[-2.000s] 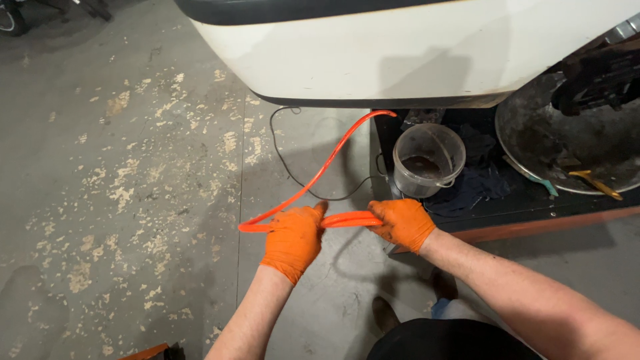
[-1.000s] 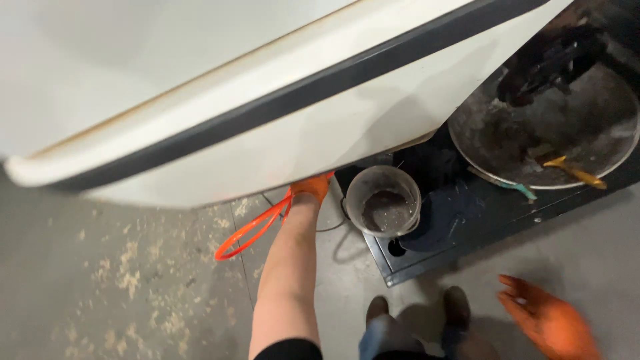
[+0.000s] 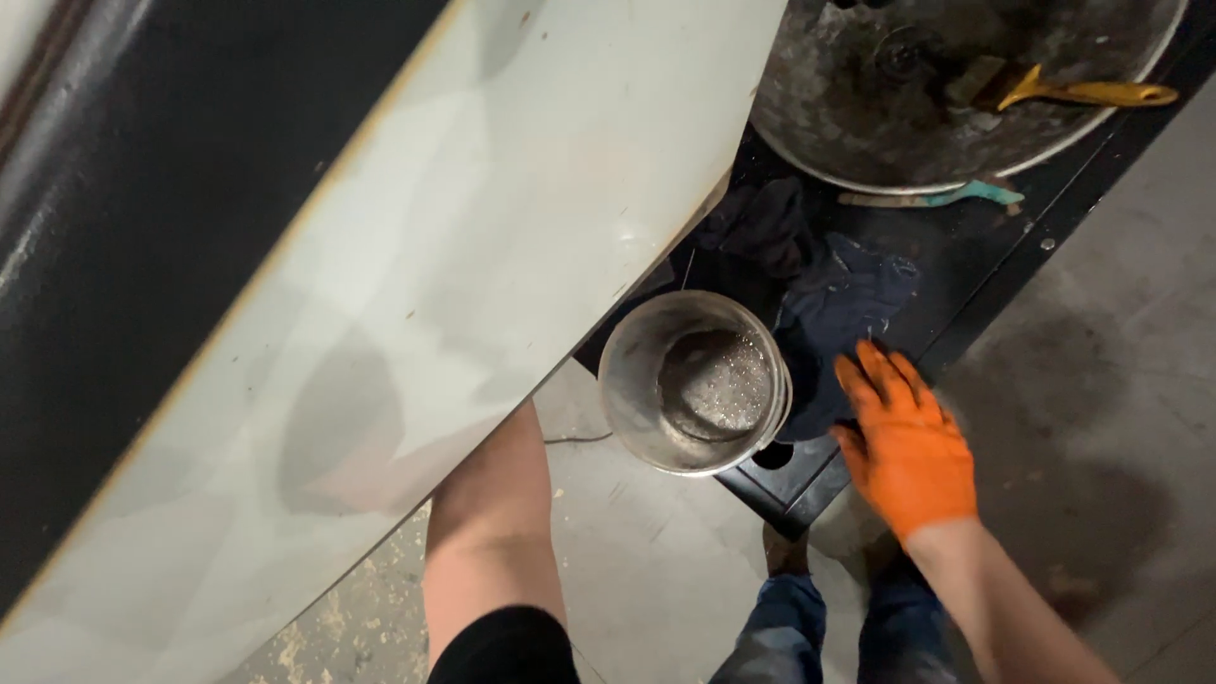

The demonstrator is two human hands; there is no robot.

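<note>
My right hand point(image 3: 907, 442), in an orange glove, is spread with its fingertips at a dark blue cloth point(image 3: 845, 304) on the black table. Nothing shows in its grasp. My left forearm reaches under the white vehicle panel point(image 3: 532, 237), which hides my left hand. No orange cable shows now. Between the two arms a translucent plastic bucket point(image 3: 698, 385) stands at the table corner with dark, bubbly liquid in it.
A large round metal basin point(image 3: 855, 123) rests at the upper right, with a yellow-handled brush point(image 3: 1092, 92) across its rim. A teal-handled brush point(image 3: 978, 194) lies beside it on the black table point(image 3: 997, 247). My feet are near the table's corner.
Two seconds ago both hands held an orange cable in front of the panel. My left hand has gone under the panel; my right hand let go and moved to the cloth. The view has shifted closer to the panel.
</note>
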